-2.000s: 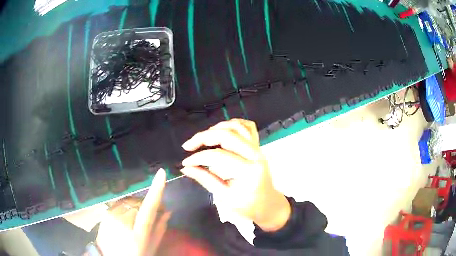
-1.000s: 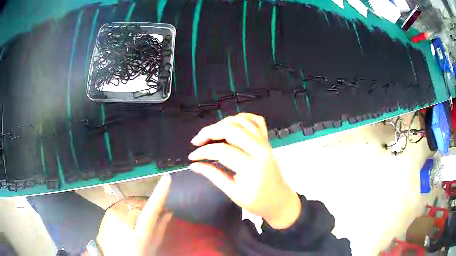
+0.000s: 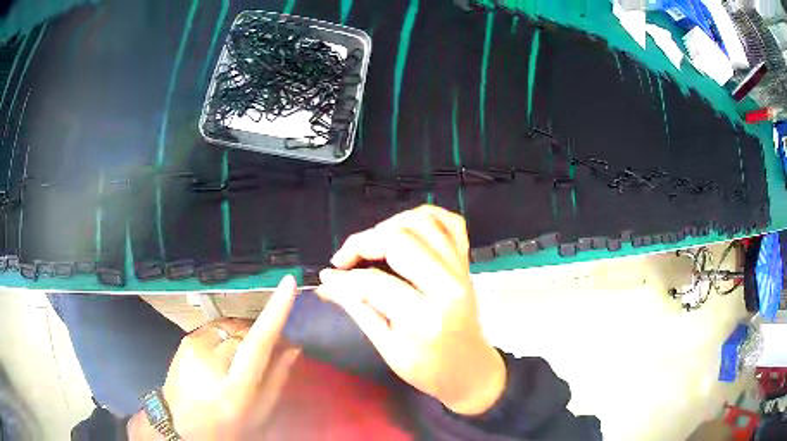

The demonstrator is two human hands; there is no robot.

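Note:
Black straps (image 3: 285, 211) lie side by side across the green-topped table, with thick strap ends (image 3: 518, 248) in a row along the near edge. My right hand (image 3: 418, 301) pinches a dark strap end at the edge between thumb and fingers; whether a clip is in the pinch is hidden. My left hand (image 3: 220, 366), wearing a watch, is just left of it, index finger pointing up to the table edge, other fingers curled; its grip cannot be seen. A clear parts box (image 3: 358, 103) of tangled black clips rests on the straps. Thin laid-out clips (image 3: 483, 175) form an uneven line across the straps.
The table's near edge (image 3: 604, 260) runs across just above my hands. White papers (image 3: 664, 43), a red-ended item (image 3: 759, 115) and blue packaging (image 3: 688, 19) lie at the far right end. A blue bin (image 3: 733, 351) and red stools stand on the pale floor at the right.
The view has shifted and levelled, so the parts box and table edge appear further right and higher. My right fingertips have drawn closer together at the strap end. My left index finger stays by the edge.

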